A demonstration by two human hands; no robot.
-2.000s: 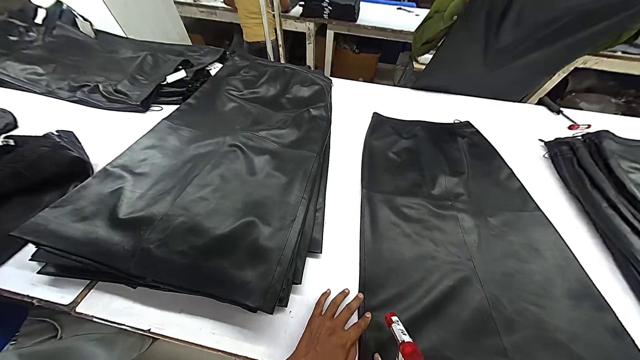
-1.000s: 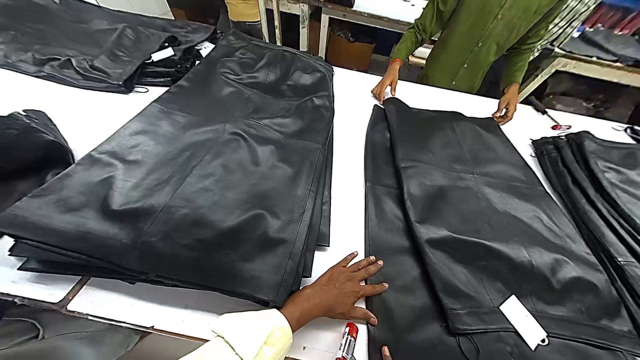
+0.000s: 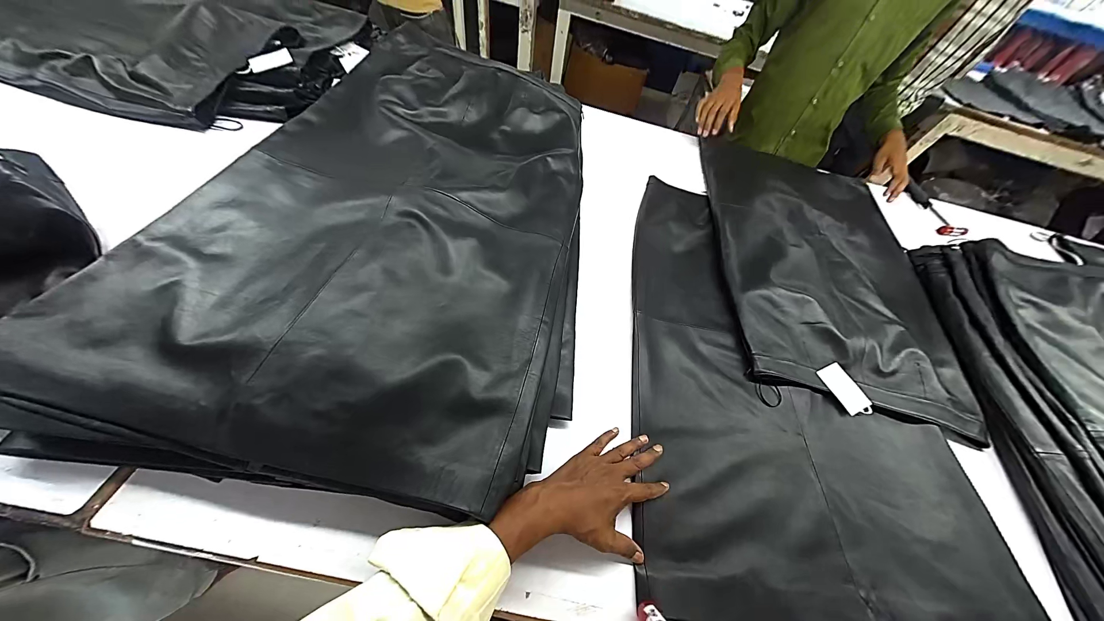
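Observation:
My left hand (image 3: 599,496), in a pale yellow sleeve, lies with fingers spread across the left edge of a black leather garment panel (image 3: 733,466) on the white table. My right hand is out of the frame. Over the panel's upper part lies a second black leather garment (image 3: 828,285) with a white tag (image 3: 844,389) and a small loop. A person in a green shirt touches its far end with both hands. Left of my hand is a stack of black leather garments (image 3: 371,276). Part of a red object with a white label (image 3: 650,611) shows at the bottom edge.
More black leather garments (image 3: 1035,345) lie folded at the right, others with tags (image 3: 129,60) at the upper left. A tool with a red part (image 3: 952,230) is near the far edge. The white table (image 3: 604,285) shows between the stack and the panel.
The tagged upper garment, which reached near the bottom of the view a second ago, has moved away toward the person in green, uncovering the panel beneath. My left hand remains at the panel's edge.

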